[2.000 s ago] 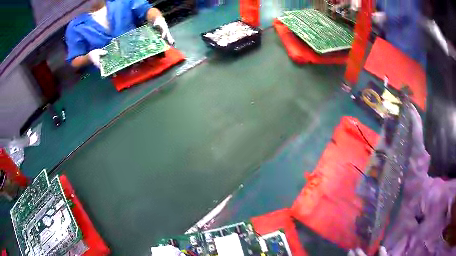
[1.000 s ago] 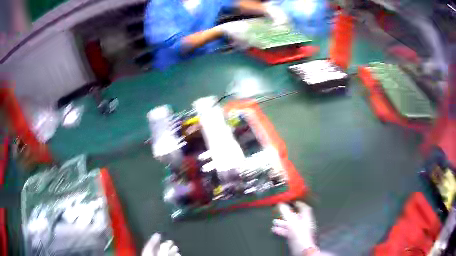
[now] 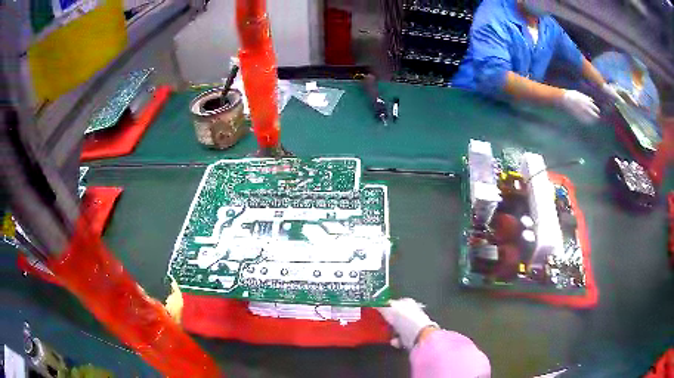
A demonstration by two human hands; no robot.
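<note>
A green printed circuit board [image 3: 284, 236], solder side up, sits over a red-orange pad [image 3: 288, 332] in front of me. Part of a white heat sink shows under its near edge. My right hand [image 3: 408, 322], white-gloved with a pink sleeve, grips the board's near right corner. My left hand [image 3: 174, 303] shows only as a small yellowish-white bit at the near left corner, mostly hidden behind a wrapped post [image 3: 118, 295]; its hold cannot be made out. A power board [image 3: 521, 229], component side up, lies on another pad to the right.
A second wrapped post [image 3: 259, 81] stands beyond the board, beside a round pot [image 3: 219, 118] holding a dark tool. Small plastic bags [image 3: 318, 97] lie behind. A blue-smocked person [image 3: 528, 55] works at far right, near a black parts tray [image 3: 634, 179]. Another board [image 3: 120, 101] is at far left.
The view has swung left. The component-side board now appears farther right, with my hands away from it. My right hand has moved to the solder-side board's corner.
</note>
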